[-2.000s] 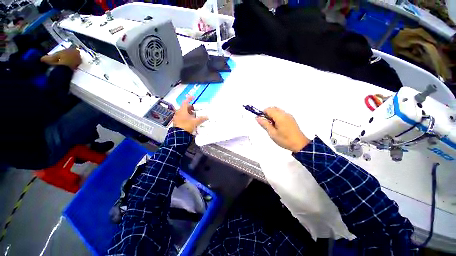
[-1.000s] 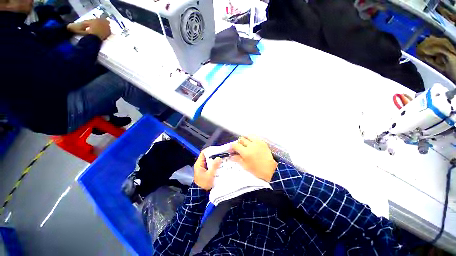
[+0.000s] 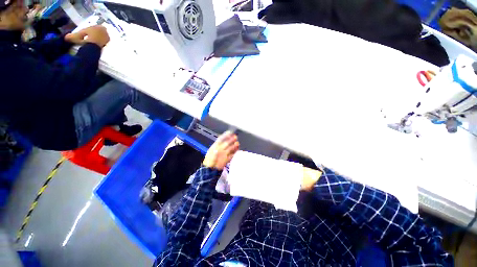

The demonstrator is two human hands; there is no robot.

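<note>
A white sheet, paper or cloth [image 3: 265, 180], is held up in front of my body, just off the table's front edge. My right hand [image 3: 309, 178] grips its right end; most of the fingers are hidden behind the sheet. My left hand [image 3: 223, 151] is at the sheet's upper left corner with its fingers raised. A small dark tip shows at the left fingertips; I cannot tell whether it is the pen or whether the left hand holds the sheet.
The white table [image 3: 314, 94] runs across, with a sewing machine head [image 3: 465, 78] and red-handled snips [image 3: 424, 78] at right. Grey fabric [image 3: 238, 39] lies by the vented machine [image 3: 188, 31]. A blue bin [image 3: 123, 193] and red stool [image 3: 94, 154] stand below; a seated person [image 3: 42, 88] is at left.
The sheet was spread on the table, then folded at my lap; now it shows as a flat rectangle. My left hand has moved up, and my right hand has moved right, behind the sheet.
</note>
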